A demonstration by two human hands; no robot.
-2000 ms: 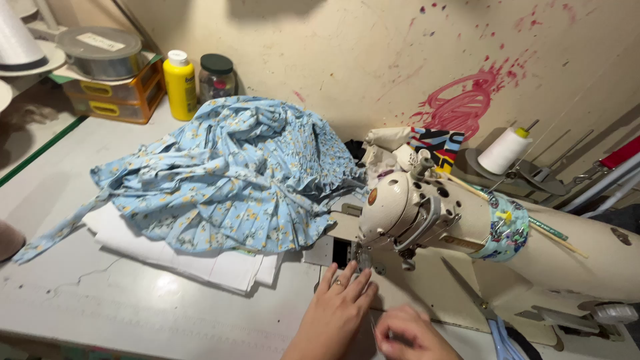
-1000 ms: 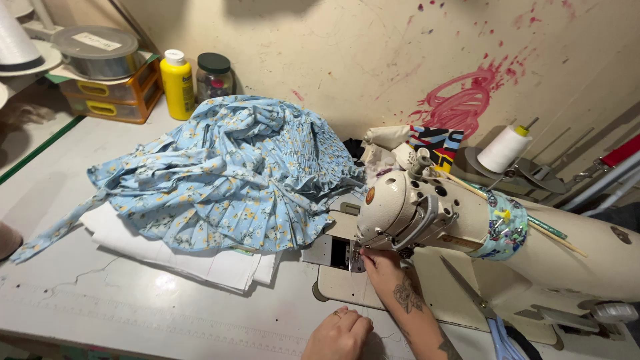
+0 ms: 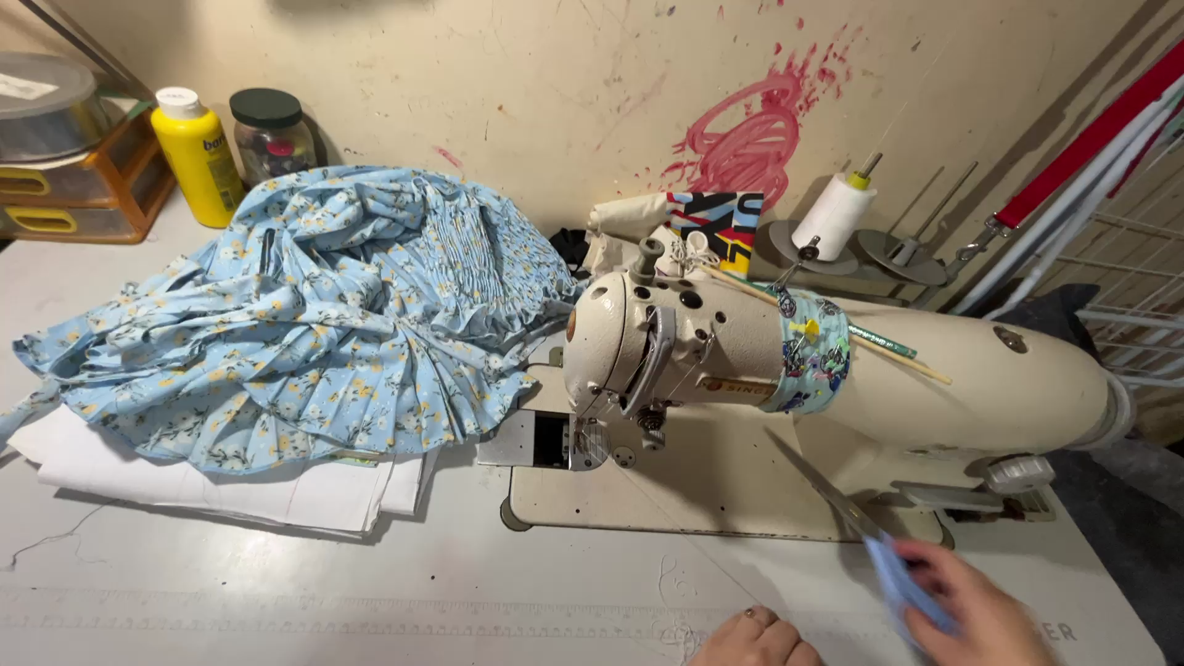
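A cream Singer sewing machine [image 3: 962,379] lies across the right half of the table, its bobbin slide plate [image 3: 507,438] drawn aside over a dark opening. My right hand [image 3: 971,601], at lower right, is closed on the blue handles of a pair of scissors [image 3: 902,583], whose blades point up-left over the machine bed [image 3: 684,495]. Near the bottom edge, my left hand [image 3: 758,640] shows only curled fingers; whether it holds anything is hidden. A fine thread runs from the needle area down toward it. Left of the machine, a blue floral gathered garment [image 3: 324,324] lies heaped on folded white paper [image 3: 231,499].
A yellow bottle [image 3: 197,162], a dark-lidded jar [image 3: 273,139] and orange drawers [image 3: 129,180] stand at the back left. A white thread cone [image 3: 835,217] sits on a stand behind the machine. Loose thread ends and a printed ruler scale lie along the front of the table [image 3: 370,592].
My right hand has left the needle area, moved to the right and taken hold of the scissors, which lay on the machine's right side. My left hand has moved a little lower.
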